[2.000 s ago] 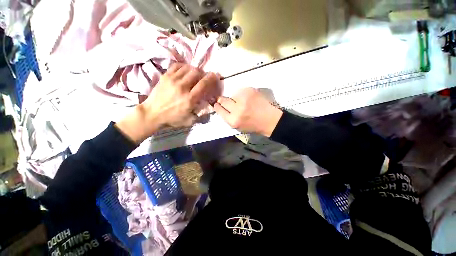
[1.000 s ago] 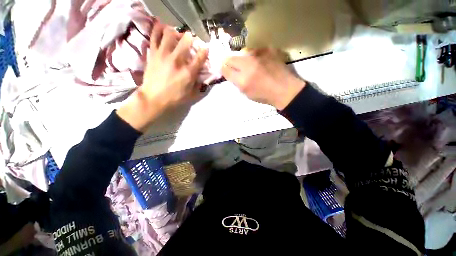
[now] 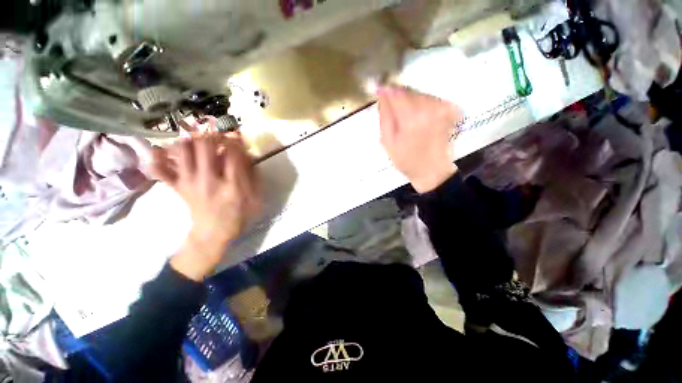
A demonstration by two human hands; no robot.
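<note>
Pale pink cloth lies bunched on the left of the white machine table, its edge by the presser foot area. My left hand is blurred, its fingers bent on the cloth edge just below the machine head. My right hand is apart from it, over the table to the right of the needle area. Its fingers are drawn together and blurred; whether they hold something small cannot be told. The needle is not clearly visible.
The cream machine head spans the top. Green snips and black-looped scissors lie at the table's right end. A mauve-pink cloth heap is at right. A blue crate stands below the table.
The view has shifted, showing more of the machine head and right-hand heap. My right hand has left the cloth and moved right. My left hand stays at the cloth near the presser foot.
</note>
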